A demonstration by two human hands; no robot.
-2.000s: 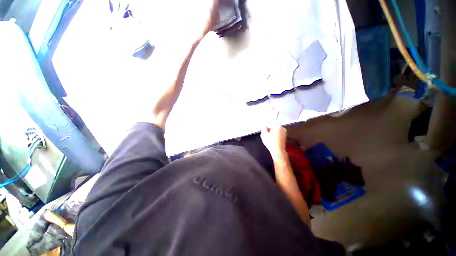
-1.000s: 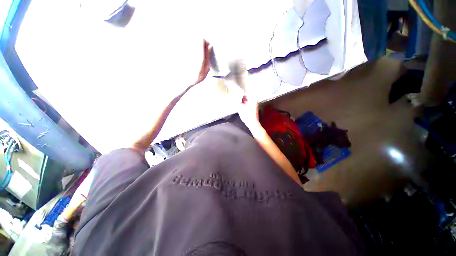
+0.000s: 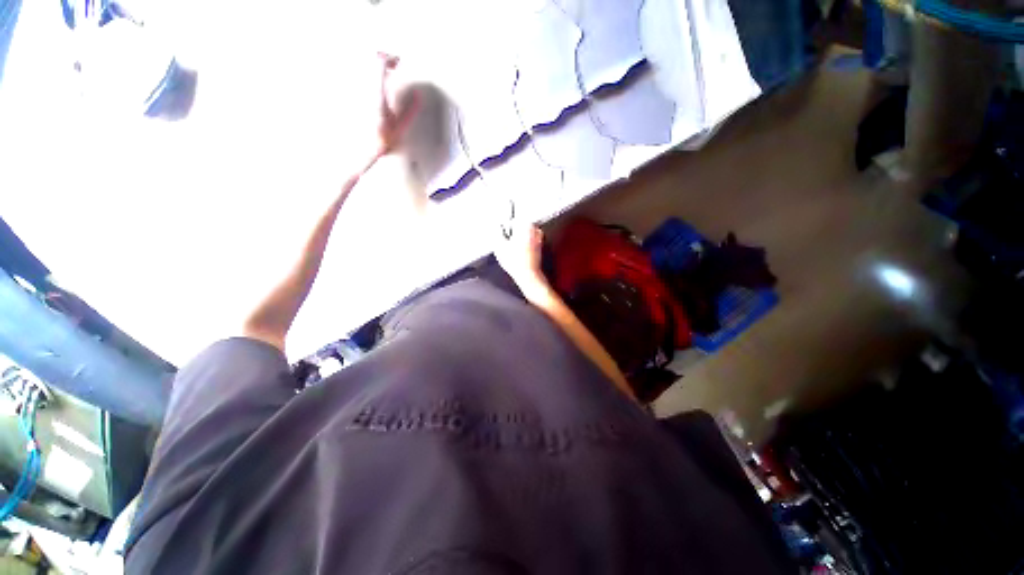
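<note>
Pale garment pieces with curved edges [image 3: 618,107] lie overlapping in a row near the white table's [image 3: 281,146] near edge. A dark wavy strip [image 3: 561,118] crosses them. My left hand [image 3: 395,112] is over the cloth at the row's left end, fingers apart, with a grey shadow beside it; no held piece shows. My right hand [image 3: 520,253] is at the near table edge, below the row. Glare washes out its fingers, so any grip is unclear. A small curled grey-and-white piece [image 3: 172,90] lies farther up at the left.
A red bundle [image 3: 612,281] and blue crates [image 3: 736,315] with dark cloth are on the floor right of the table. A blue padded arm [image 3: 79,337] runs along the left. Blue hose [image 3: 971,17] shows at the upper right. The iron is not in view.
A small piece between my hands is now laid at the row's left end, and the dark strip reaches farther left. My left hand has opened. The view has shifted, and the iron has left it.
</note>
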